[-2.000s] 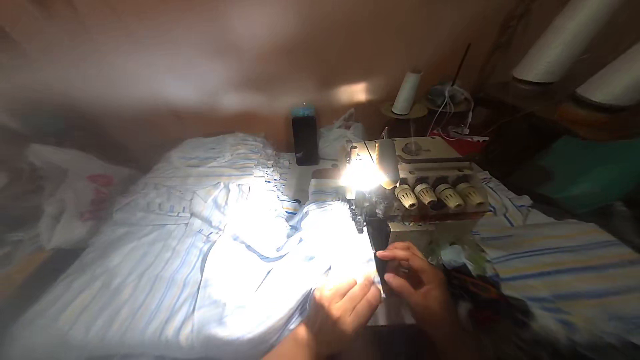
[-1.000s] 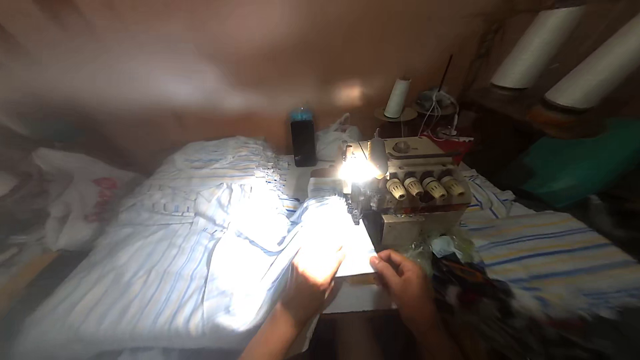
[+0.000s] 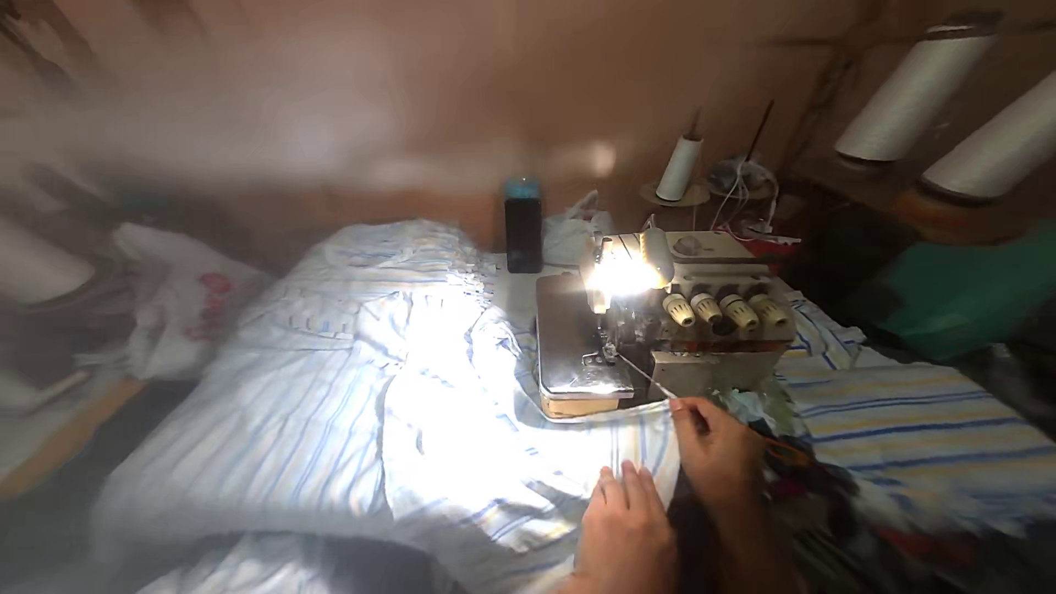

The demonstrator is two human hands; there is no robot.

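An overlock sewing machine (image 3: 718,289) with a bright lamp (image 3: 623,272) stands right of centre. White cloth with blue and yellow stripes (image 3: 652,433) lies before its metal cloth plate (image 3: 573,338). My right hand (image 3: 718,450) pinches the cloth's upper right corner, from which a thread chain (image 3: 648,375) runs taut to the presser foot area. My left hand (image 3: 629,524) rests on the same cloth, fingers fairly close together; whether it grips any is unclear. Glare hides part of the cloth at left.
A heap of striped cloth (image 3: 272,421) covers the left. More striped cloth (image 3: 916,412) lies at right. Behind stand a dark phone-like object (image 3: 523,235), a plastic bag (image 3: 577,231) and a thread cone (image 3: 680,169). Larger cones (image 3: 916,99) hang at upper right; another bag (image 3: 177,305) is at left.
The cloth edge has come away from the presser foot toward me, and a thread chain now spans the gap. Both hands have moved right; the metal cloth plate is now uncovered.
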